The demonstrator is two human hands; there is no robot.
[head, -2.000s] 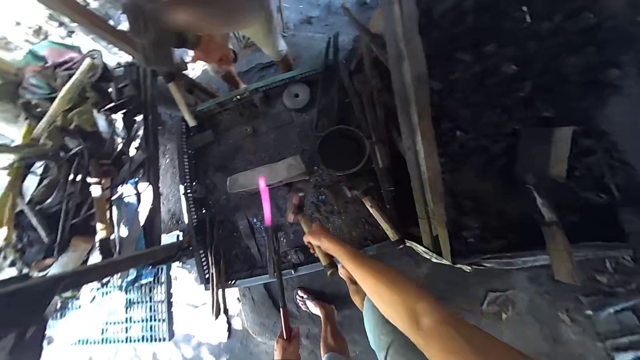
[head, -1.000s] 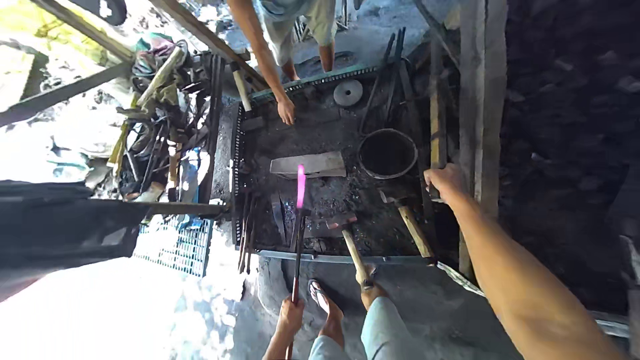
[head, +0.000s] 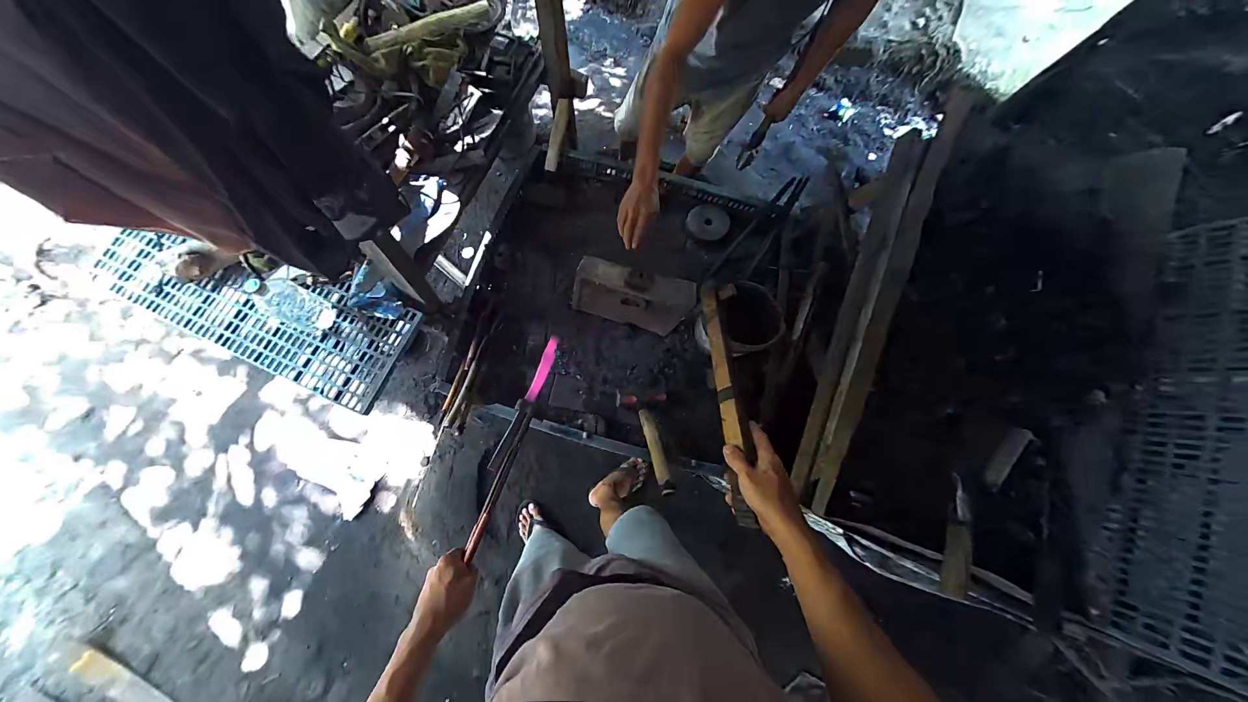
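My left hand is closed around the long handles of metal tongs, whose jaws hold a glowing pink metal blank over the near left part of the dark work bed. In my right hand is a long yellowish wooden piece with dark bands; its far end reaches the rim of a round bucket. Between my hands a hammer lies at the bed's near edge, its wooden handle toward me. Beyond it is a flat, pale metal block.
A co-worker's hand hangs over the bed's far side, near a round disc with a hole. Wooden planks border the right. At left are a plastic grate and dark hanging cloth.
My right hand was on the hammer two seconds ago; it now holds the banded wooden piece, swung out over the bucket. The glowing blank has moved left, off the block. The view has shifted.
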